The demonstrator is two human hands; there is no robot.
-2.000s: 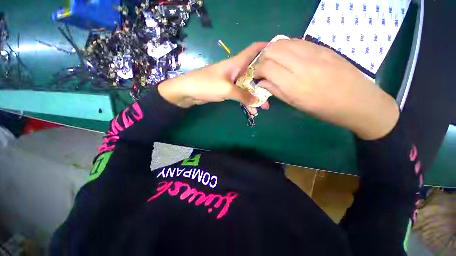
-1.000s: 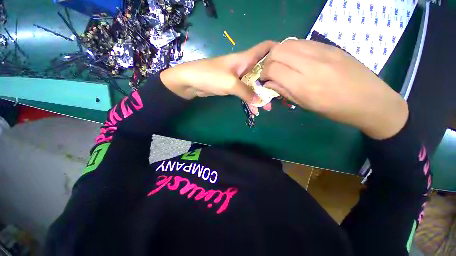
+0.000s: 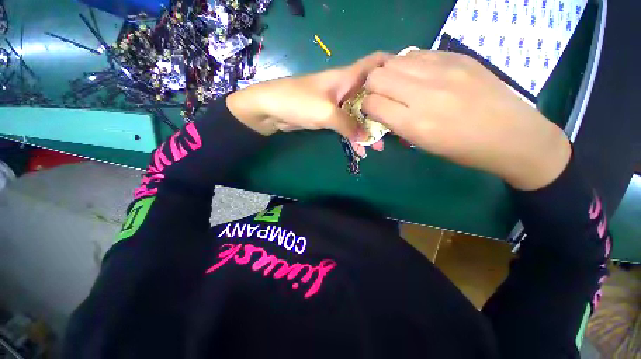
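Note:
A cream plastic housing (image 3: 374,132) is held between my two bare hands above the green bench, its open inside partly showing. My left hand (image 3: 309,102) grips it from the left with the thumb along its near edge. My right hand (image 3: 429,102) is over its right side with the fingers bent into or against it; the fingertips and what they touch are hidden. A small dark wired piece (image 3: 351,156) hangs below the housing by my left fingers.
A tangled heap of wired circuit boards (image 3: 190,59) lies at the left. A small yellow piece (image 3: 322,45) lies beyond my hands. A blue-printed backing sheet (image 3: 516,42) with a black strip (image 3: 478,62) lies at the upper right. A pale green bar (image 3: 77,127) lines the left edge.
Both hands stay on the housing and have shifted slightly right since the earliest frame. My right fingers have moved a little on it. Small red wire bits seen below my right hand are now mostly hidden.

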